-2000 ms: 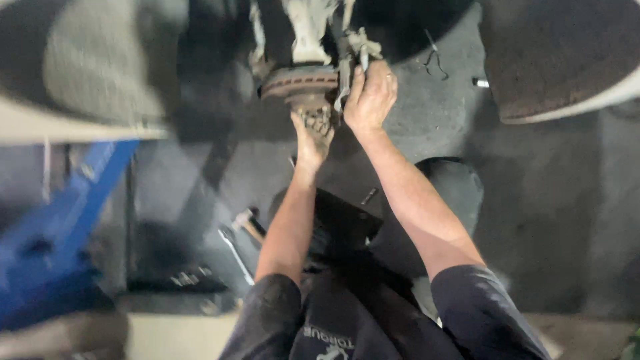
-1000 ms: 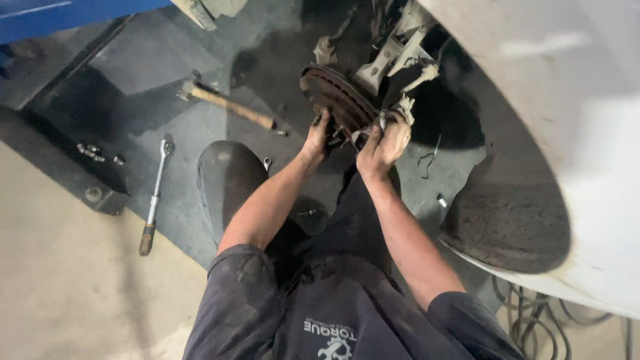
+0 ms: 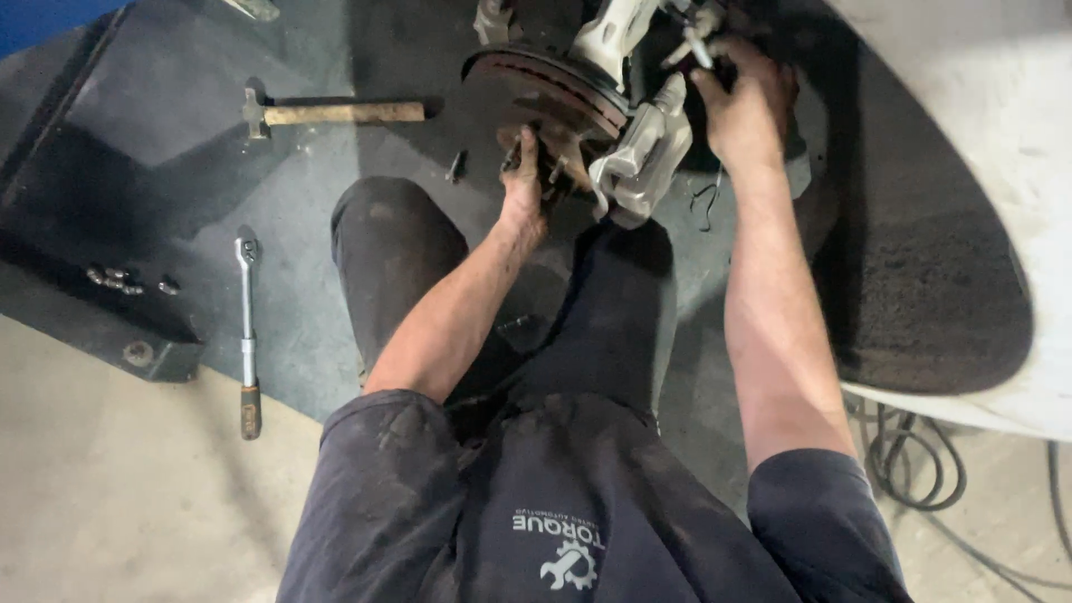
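Observation:
A rusty brake disc (image 3: 544,105) sits on the wheel hub at the upper middle. My left hand (image 3: 525,180) is at the hub face, thumb up beside the wheel studs; its fingers are partly hidden, so its grip is unclear. At the disc's right edge is a silver caliper bracket (image 3: 645,159), touched by neither hand as far as I can see. My right hand (image 3: 748,105) is up and to the right of the bracket, thumb and fingers curled near a pale metal fitting (image 3: 699,46). Whether it holds that fitting cannot be told. Behind the disc rises a light metal suspension arm (image 3: 611,38).
A wooden-handled hammer (image 3: 343,112) and a ratchet wrench (image 3: 248,335) lie on the floor at left. Wheel nuts (image 3: 117,280) rest on a dark lift arm (image 3: 84,310). The white car body (image 3: 988,167) borders the right side, with cables (image 3: 913,461) below it.
My right hand has moved away from the disc, up and to the right. The bracket beside the disc now shows plainly. My left hand remains at the hub. The view has shifted.

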